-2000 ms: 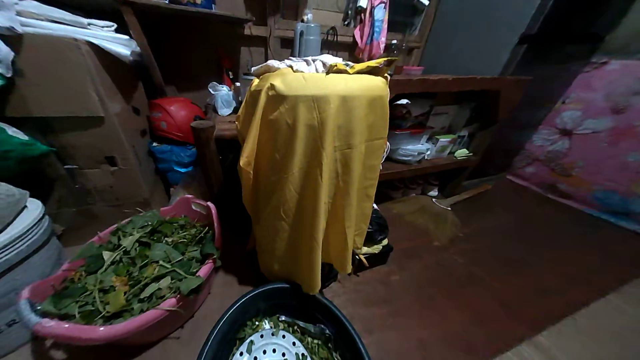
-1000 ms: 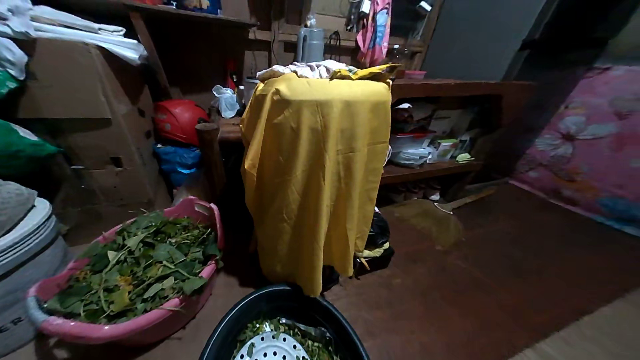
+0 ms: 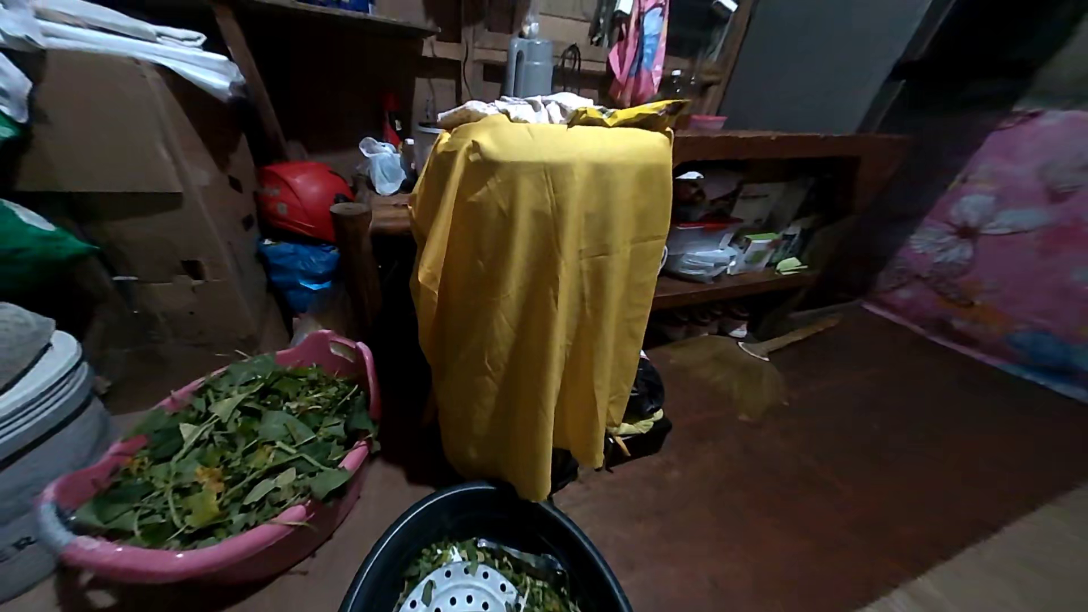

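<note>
Neither of my hands is in view. A pink plastic tub heaped with green leaves and stems stands on the floor at the left. At the bottom centre is a black basin, cut off by the lower edge, holding green plant pieces and a white perforated disc. A yellow cloth hangs in folds behind the basin, its lower tip reaching the basin's back rim. Whitish cloths lie at its top.
White buckets stand left of the tub, by a cardboard box. A red helmet rests on a blue bag. A broom lies on the floor, right of the cloth. Wooden shelves hold containers.
</note>
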